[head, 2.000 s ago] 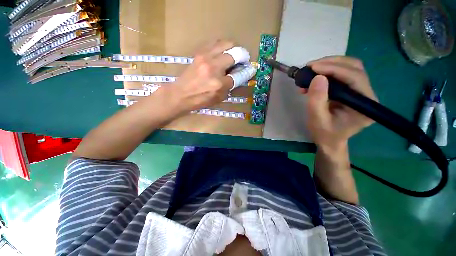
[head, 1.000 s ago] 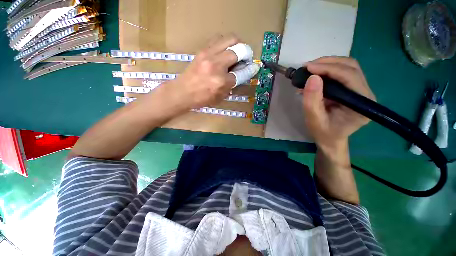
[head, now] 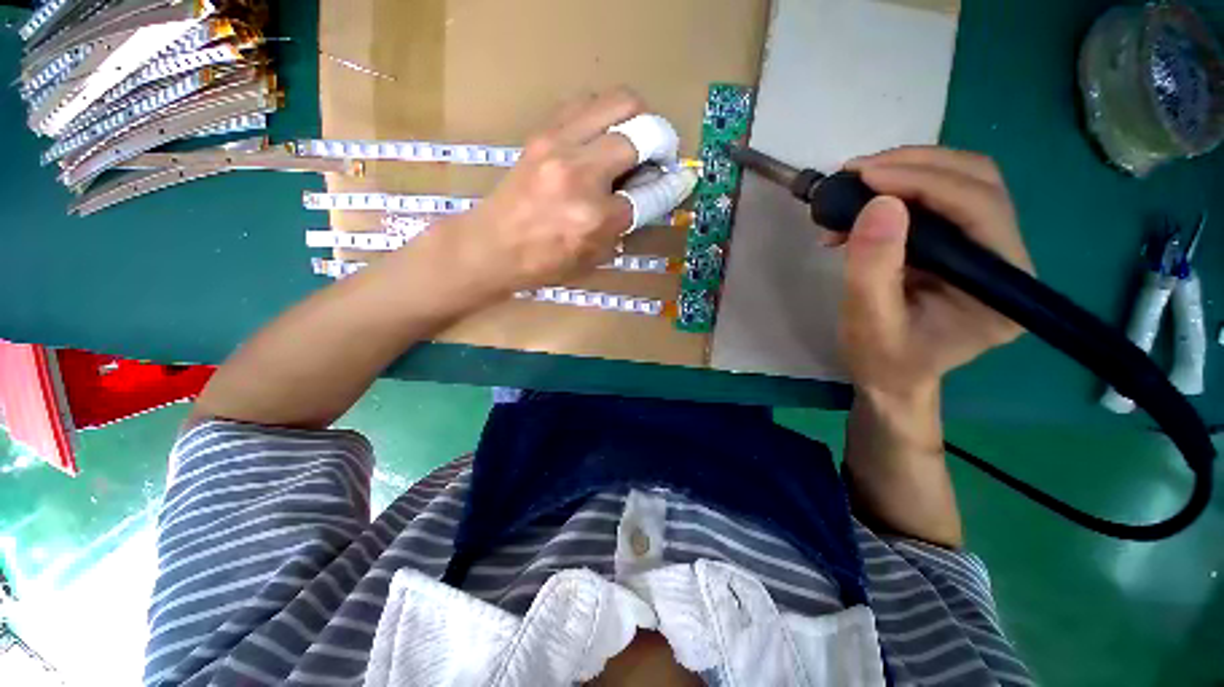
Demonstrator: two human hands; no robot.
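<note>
A short column of joined green circuit boards [head: 703,275] lies on the cardboard, with several white LED strips [head: 591,298] running left from it. My left hand [head: 577,188], with white cots on two fingertips, is closed on the orange end of the top LED strip [head: 403,150] at the boards' left edge. What lies under the fingers is hidden. My right hand [head: 926,262] holds the soldering iron [head: 940,246] by its black handle. The iron's tip is at the right edge of the boards, near the upper part; I cannot tell whether it touches.
Tan cardboard [head: 564,54] and a grey-white card [head: 846,81] lie on the green bench mat [head: 161,282]. A strip stack [head: 148,101] is at upper left. A clear roll [head: 1152,87] and side cutters [head: 1165,315] are at right. The iron's cord loops at lower right.
The iron was over the strip's end tab one second ago; my right hand has drawn it back to the right. My left hand has barely moved.
</note>
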